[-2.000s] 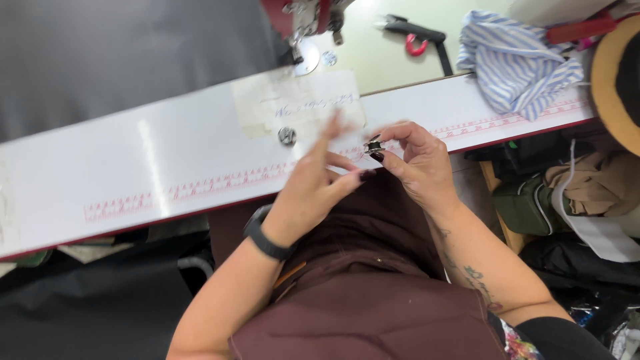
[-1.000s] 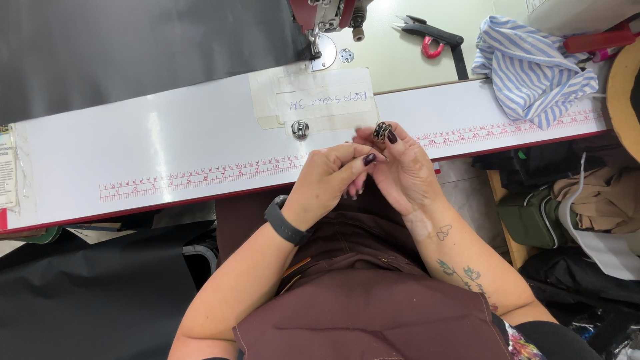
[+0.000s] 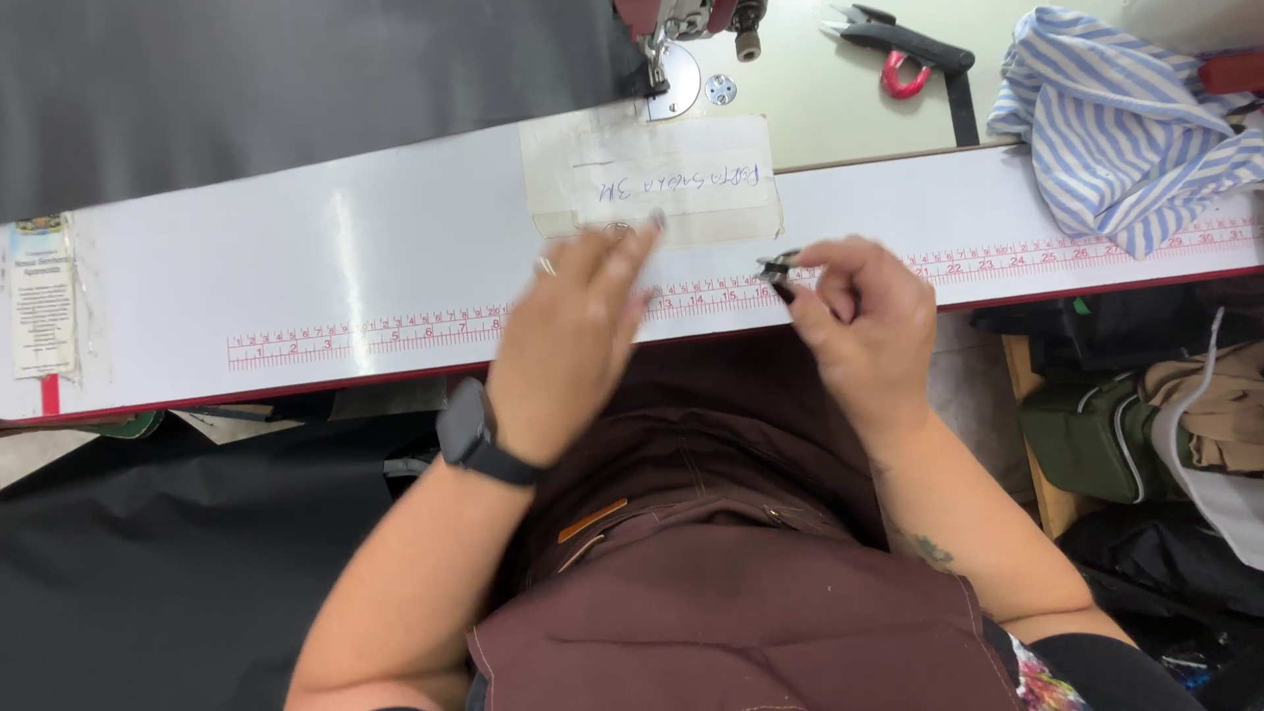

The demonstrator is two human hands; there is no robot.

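Note:
My left hand [image 3: 573,326], blurred, is over the white table edge with its printed red ruler [image 3: 425,331]. Its fingertips are at a small round metal part [image 3: 619,230], partly hidden, beside a taped paper label [image 3: 681,178] that bears handwriting. Whether the fingers grip that part cannot be told. To the right, my right hand [image 3: 869,316] pinches a small metal bobbin [image 3: 778,265] between thumb and fingers, just above the ruler. The presser foot [image 3: 654,74] of a red sewing machine is beyond the label, by a round needle plate [image 3: 676,84].
Dark sheet material [image 3: 296,89] covers the back left. Thread snips [image 3: 904,44] with a red loop and a blue-striped cloth [image 3: 1106,128] lie at the back right. Black material [image 3: 197,573] hangs below left; a green case [image 3: 1086,444] is below right.
My hands were close together a second ago and are now apart. My left hand has moved forward to the round metal part, which lay uncovered on the table before.

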